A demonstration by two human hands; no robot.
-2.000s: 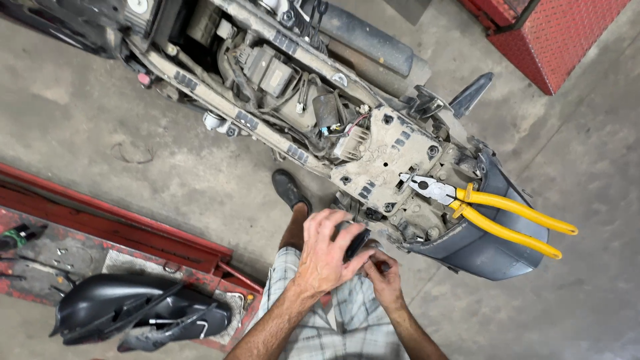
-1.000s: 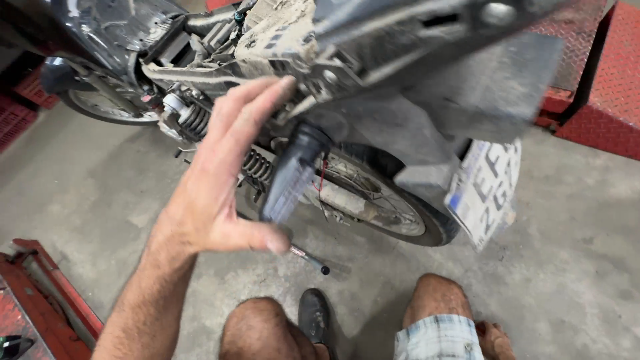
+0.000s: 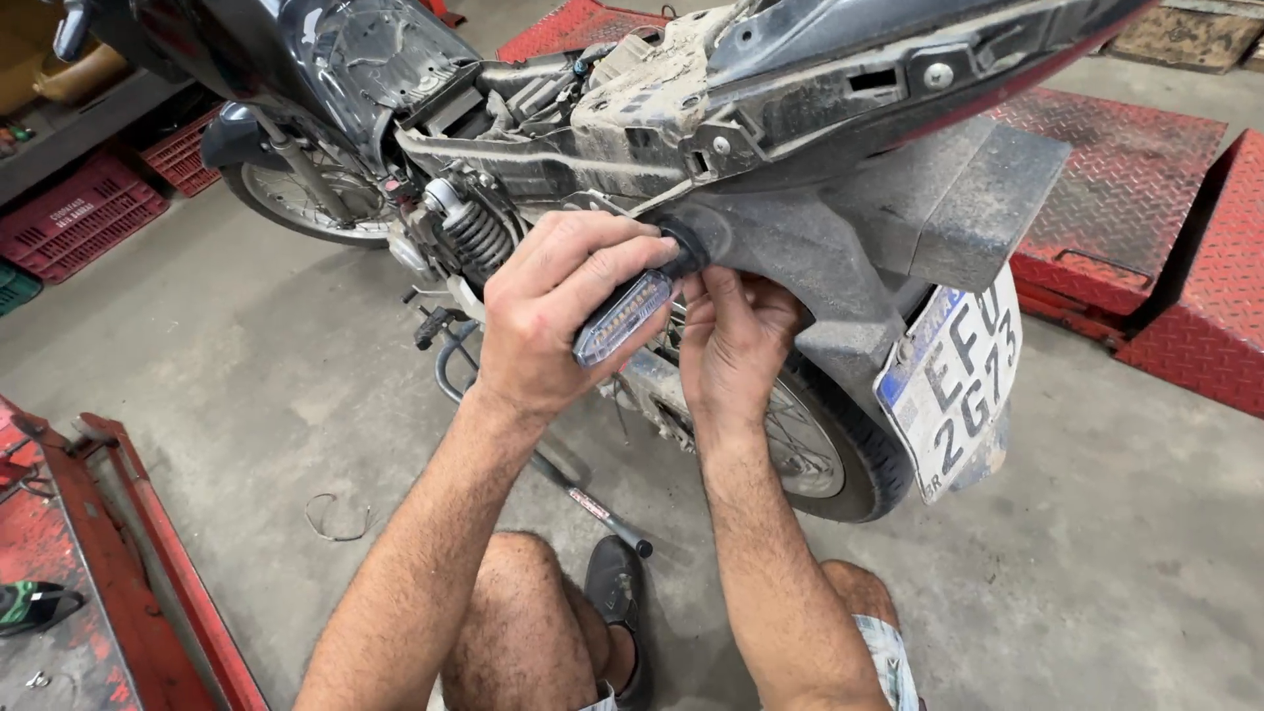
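My left hand is closed around a turn signal light with a clear lens and a black rubber stem. The stem meets the dirty grey rear fender of a motorcycle. Just to the right, my right hand has its fingers bent up under the fender's edge, behind the stem; the fingertips are partly hidden, and whether they hold something cannot be seen. Below the hands is the spoked rear wheel. Above them runs the dusty, uncovered rear frame.
A licence plate hangs behind the wheel. Red tread-plate ramps stand at the right, a red metal lift at the lower left. A bar with a black tip lies low beside the wheel, and a thin wire on the floor. Red crates stand far left.
The view has swung down to the motorcycle's side. My left hand, spread beside the turn signal a second ago, has closed on it. My right hand has come up to the fender.
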